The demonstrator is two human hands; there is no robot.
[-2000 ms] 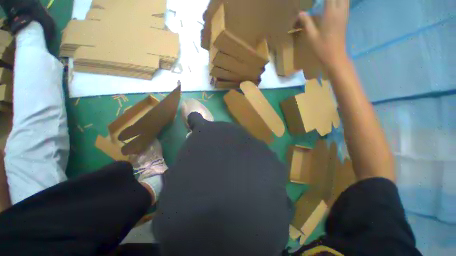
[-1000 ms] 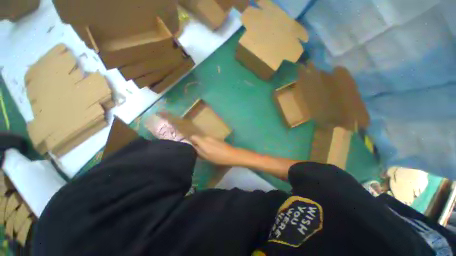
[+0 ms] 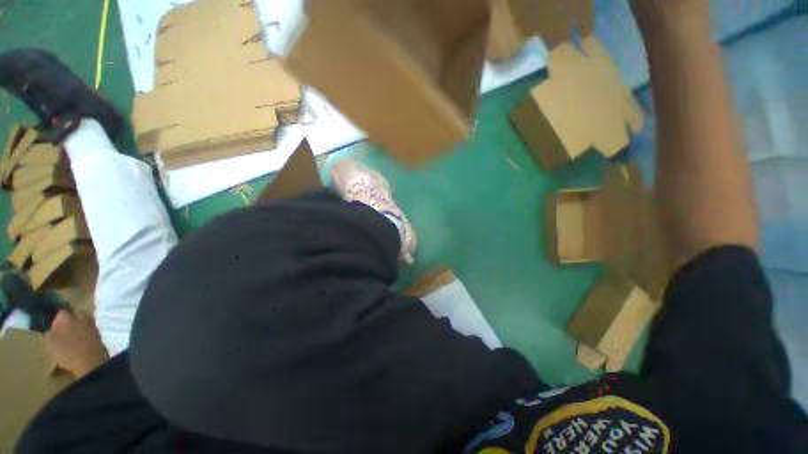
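A blurred brown folded box is large at the top centre, cut off by the top edge; what holds it cannot be seen. My right arm reaches up the right side, and my right hand is mostly cut off by the top edge, so its grip is hidden. My left hand is not in view. An open mailer box with notched flaps lies on the floor at upper right. Below it are another open box and a tilted box. A brown flap stands by my knee.
A pile of blanks lies on the white ground sheet. At left are a neighbour's white-trousered leg, a stack of nested boxes and the neighbour's hand. Blue-white plastic sheeting borders the right. My shoe is on the green floor.
The view has swung. My right hand was low by my shoe and a small box one second ago; now it is up at the top edge. A box now looms blurred at the top centre.
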